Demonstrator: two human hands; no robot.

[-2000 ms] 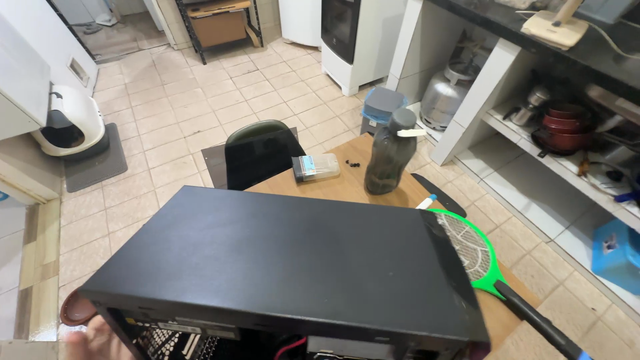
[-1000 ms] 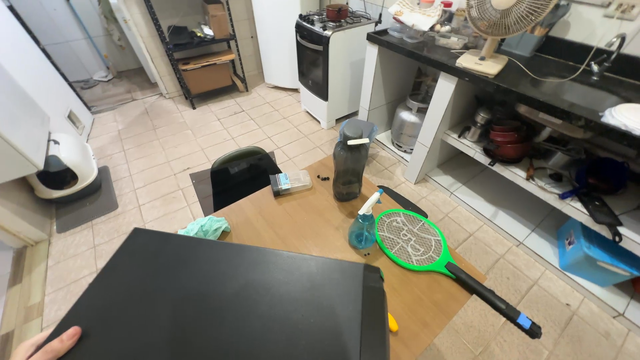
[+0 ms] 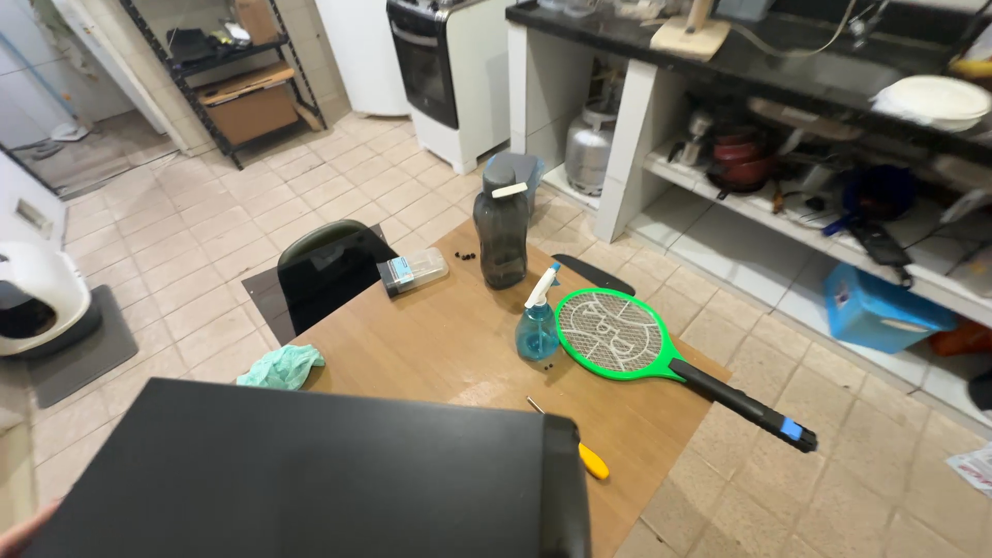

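Note:
A black desktop computer case (image 3: 310, 473) fills the lower left, over the near part of a wooden table (image 3: 403, 349). At the lower left edge, part of my left hand (image 3: 27, 535) touches the side of the case; its fingers are mostly cut off. My right hand is out of view. Just past the case's right end lies a screwdriver with a yellow handle (image 3: 594, 461), its shaft partly hidden by the case. A crumpled green cloth or bag (image 3: 283, 366) rests beyond the case's far left edge.
On the table stand a teal spray bottle (image 3: 536, 333) and a dark water bottle (image 3: 502, 232), near a clear plastic box (image 3: 417, 270) and small black pieces (image 3: 465, 256). A green electric swatter (image 3: 612, 333) overhangs the right edge. A dark chair (image 3: 329, 267) stands at the far left side.
The case sits lower in view than two seconds ago, when its open, wired side showed. The spray bottle, cloth and screwdriver have come into sight. The view has also shifted.

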